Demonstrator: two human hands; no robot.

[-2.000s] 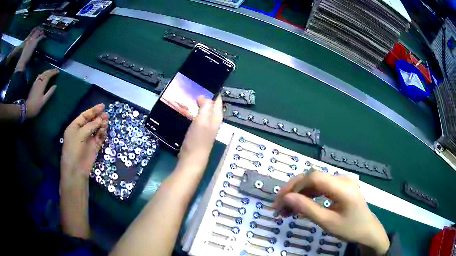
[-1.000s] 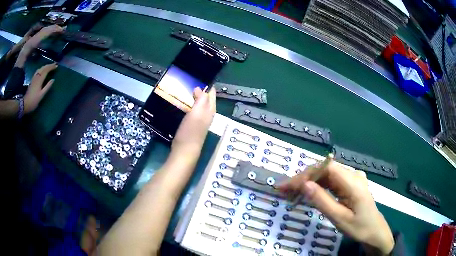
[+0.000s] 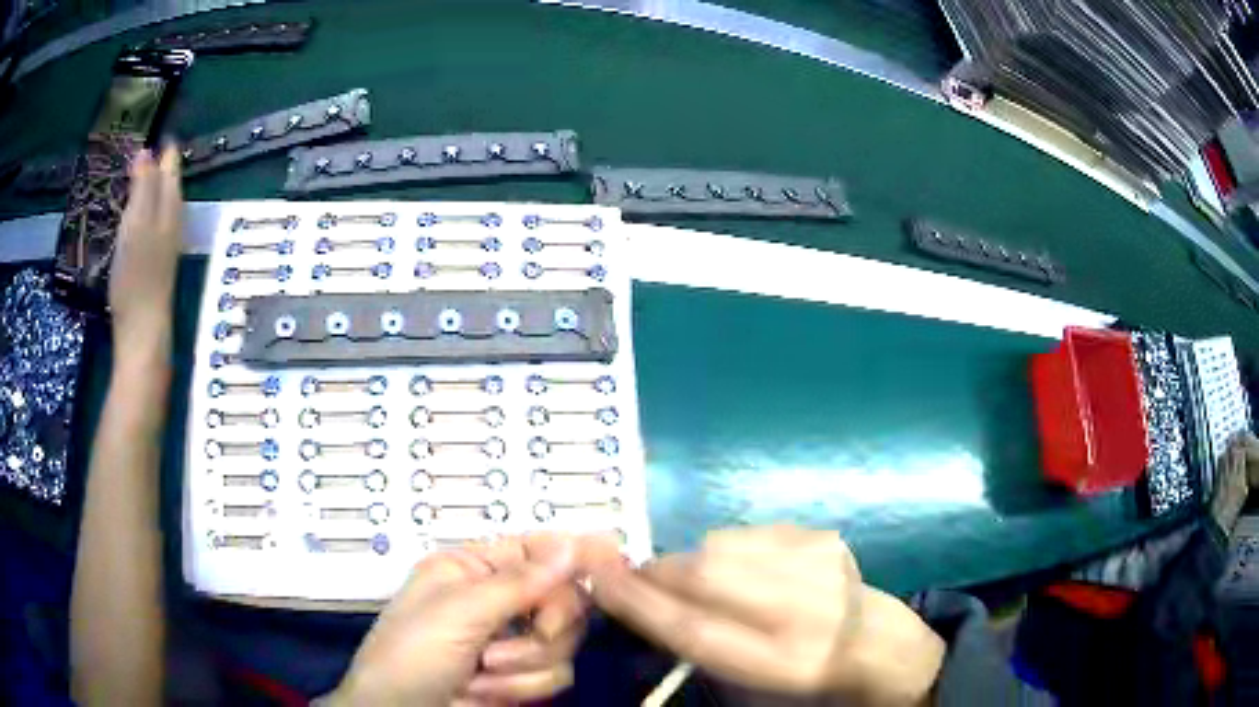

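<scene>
A white parts board [image 3: 414, 573] lies in front of me with columns of dumbbell-shaped wired pieces [image 3: 459, 449]. A dark-grey strip fixture [image 3: 428, 345] lies across its upper part, with a row of shiny round rings along it. My left hand [image 3: 483, 622] is at the board's near edge, its fingertips pinched on a tiny part too small to identify. My right hand [image 3: 759, 608] meets it from the right, fingertips nearly touching. A pale stick tool [image 3: 668, 685] sticks out below my right hand; its grip is hidden.
Another person's arm [image 3: 131, 442] holds a smartphone [image 3: 118, 166] at the left, beside a tray of rings [image 3: 39, 387]. More strip fixtures [image 3: 435, 162] lie on the green belt. A red bin [image 3: 1091, 412] stands at right. Stacked boards [image 3: 1091, 83] are at the upper right.
The view has swung right. My right hand has left the strip fixture, which now lies uncovered, and meets my left hand at the board's near edge. The phone now shows at far left.
</scene>
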